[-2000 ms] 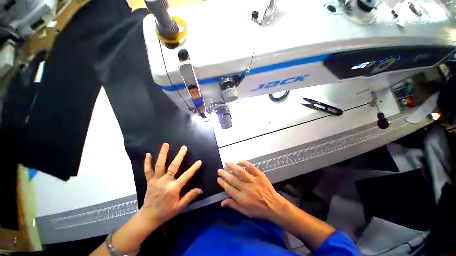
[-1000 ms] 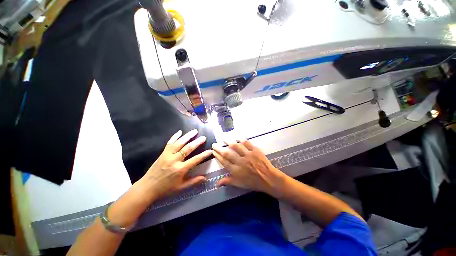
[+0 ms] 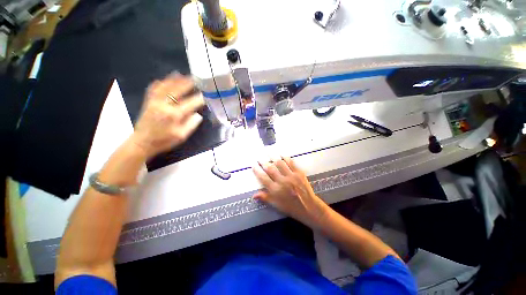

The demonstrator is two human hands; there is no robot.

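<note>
The black cut panel (image 3: 135, 55) lies left of and behind the needle area, its near edge now behind the front of the bed. My left hand (image 3: 167, 115) is blurred, over the panel left of the machine head, with fingers apart; whether it grips cloth is unclear. My right hand (image 3: 285, 185) lies flat on the white table in front of the presser foot (image 3: 266, 131), with no cloth under it. The white lockstitch sewing machine (image 3: 340, 57) has its lamp lit at the needle. The stack of cut panels (image 3: 52, 138) lies at the left.
Black thread snips (image 3: 370, 125) lie on the bed right of the head. Dark scissors rings (image 3: 324, 111) show partly behind the head. A printed ruler (image 3: 190, 220) runs along the table's front edge. Grey, white and black offcuts (image 3: 444, 230) are heaped below right.
The panel has moved back and left, away from the front edge, uncovering the bed before the needle. My left hand has moved back and left. My right hand has stayed near the front.
</note>
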